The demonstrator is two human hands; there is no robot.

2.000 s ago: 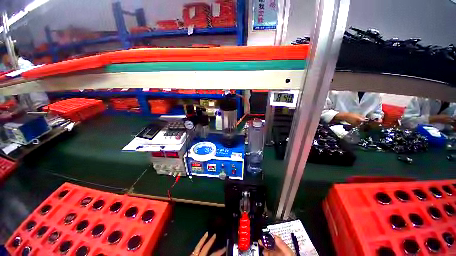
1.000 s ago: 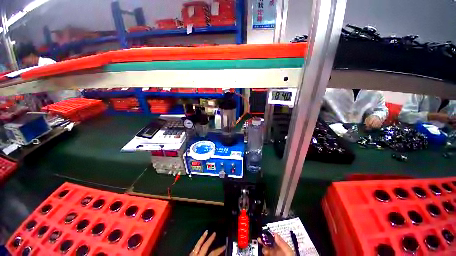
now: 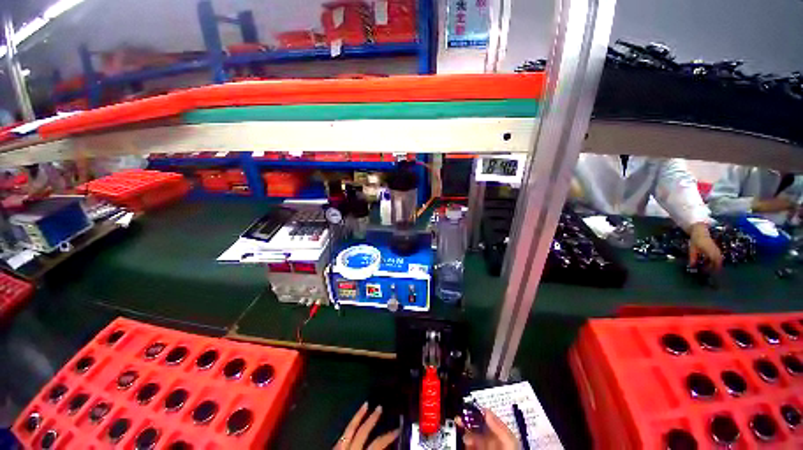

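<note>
My right hand (image 3: 495,434) holds a small dark round unit (image 3: 474,417) between its fingertips at the bottom edge, just right of the fixture. My left hand (image 3: 365,431) is left of the fixture, fingers apart and empty, cut off by the bottom edge. The red ribbed clamp handle (image 3: 430,404) stands upright at the centre front. The black fixture (image 3: 431,334) rises behind it, with a silver plate (image 3: 433,437) at its base. A written record sheet (image 3: 537,422) with a dark pen (image 3: 519,425) lies right of my right hand.
Red trays of round units stand left (image 3: 189,353) and right (image 3: 607,369). A metal post (image 3: 537,202) rises behind the sheet. A blue control box (image 3: 405,290), a power supply (image 3: 299,286) and a clear bottle (image 3: 451,255) stand behind the fixture. People sit across the bench at right.
My hands and the round unit stay in nearly the same place. Across the bench, a person's arm has reached out over the dark parts at right.
</note>
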